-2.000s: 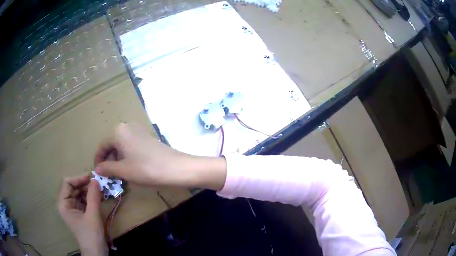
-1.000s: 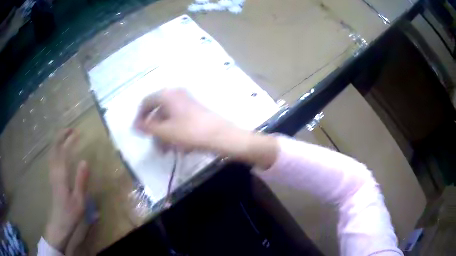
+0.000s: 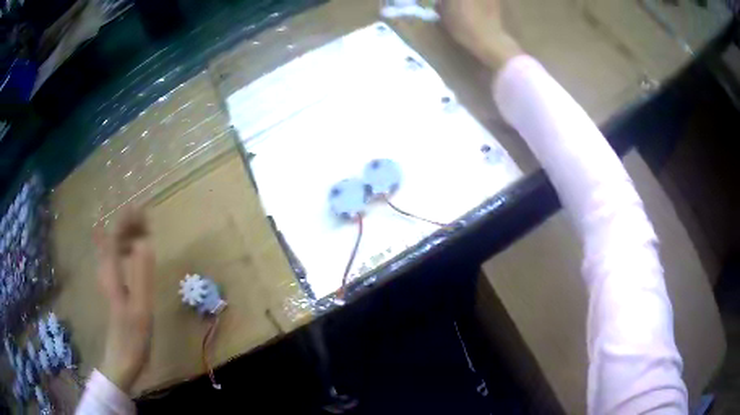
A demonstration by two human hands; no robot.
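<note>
A motor with gear fitted (image 3: 200,293) lies on the brown cardboard, its white toothed wheel up and its lead wires trailing to the bench's front edge. My left hand (image 3: 130,267) is just left of it, not touching it, blurred, with nothing visible in it. Two bare geared motors (image 3: 349,199) lie side by side on the white work sheet (image 3: 316,130), red and dark wires running towards the front edge. My right hand (image 3: 475,24) is at the top edge, partly cut off, beside white gears (image 3: 410,10); its fingertips are not clear.
Many motors with gears (image 3: 50,344) are grouped at the far left. Clear plastic lies over the cardboard bench cover (image 3: 195,215) at the upper left. Brown cardboard (image 3: 617,284) stands beside the bench at the right. The bench's front edge is taped.
My right hand has moved from over the white sheet to the white gears at the far end. My left hand is off the geared motor, which now lies on the cardboard. The view has shifted.
</note>
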